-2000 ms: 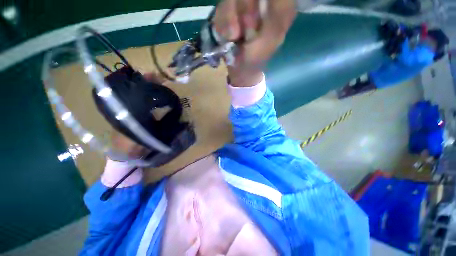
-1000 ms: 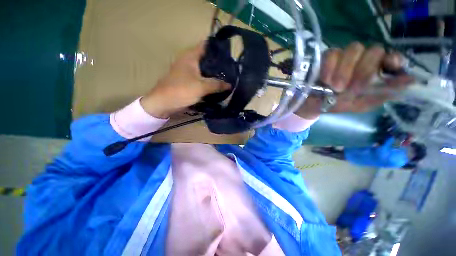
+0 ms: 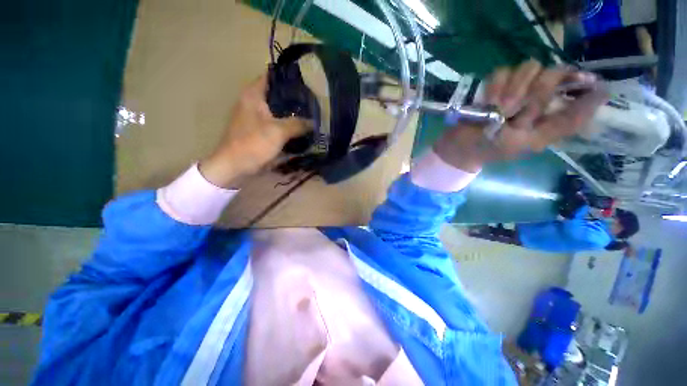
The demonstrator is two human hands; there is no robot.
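Note:
The black headset is held above the cardboard sheet, with its pale clear arches towards the right and its flat black inner strap curving between. My left hand is closed on the earcup at the headset's left side. My right hand grips the white power screwdriver near its front. The silver screwdriver nose points left towards the headset and passes by the arches. Whether its tip touches the headset cannot be told. A thin dark rod hangs from the headset, blurred.
The brown cardboard sheet lies on the green conveyor belt, which has white rails. Another person in blue is at the right, beyond the belt. Blue items and a rack stand at the lower right.
Over the last second the headset and my left hand have moved a little left, apart from my right hand. Earlier, my right hand was higher with the screwdriver nose, and the headset was lower left.

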